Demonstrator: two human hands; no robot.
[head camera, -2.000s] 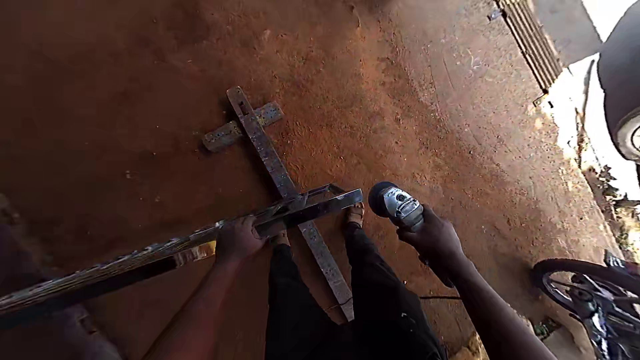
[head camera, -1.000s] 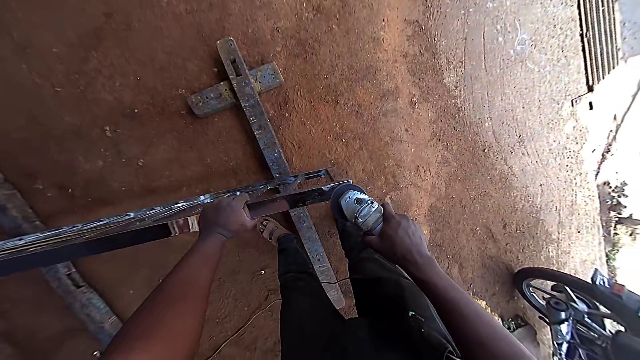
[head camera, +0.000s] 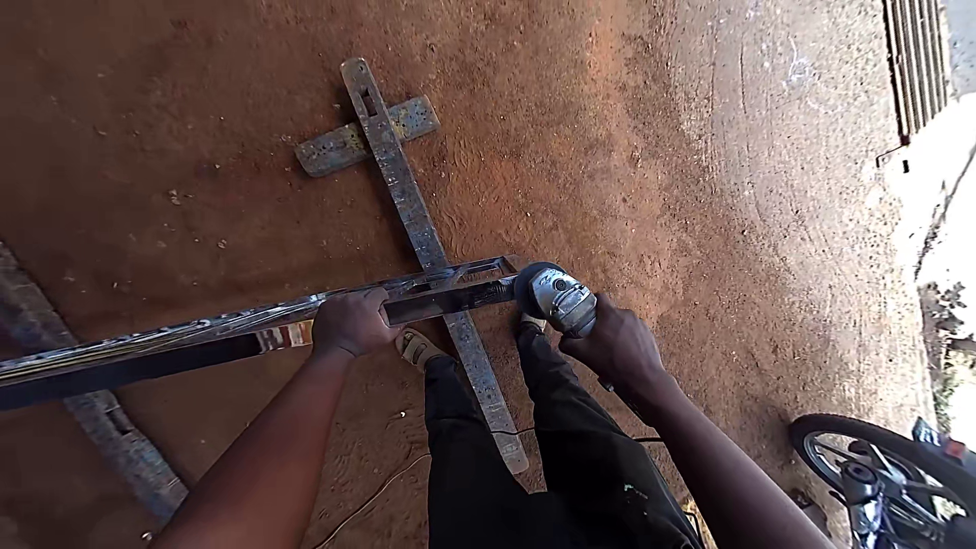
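My left hand (head camera: 352, 323) grips a long metal frame (head camera: 450, 301) of shiny bars that reaches in from the left edge. In my right hand (head camera: 621, 343) is an angle grinder (head camera: 564, 300), held by its body. The grinder's dark disc (head camera: 534, 286) is at the frame's right end; whether it touches the metal cannot be told. Under the frame, a long worn stand beam (head camera: 412, 202) with a slot near its top runs between my feet and lies across a short crosspiece (head camera: 332, 151).
A second worn beam (head camera: 126, 442) lies at lower left. A motorcycle (head camera: 862, 473) stands at lower right, and corrugated metal (head camera: 917, 65) is at upper right. A thin cable (head camera: 374, 497) runs over the red dirt ground (head camera: 610, 168) near my legs.
Two seconds ago my right hand held the grinder apart from the frame, to its right; a second ago and now its disc is at the frame's end. My left hand keeps its grip.
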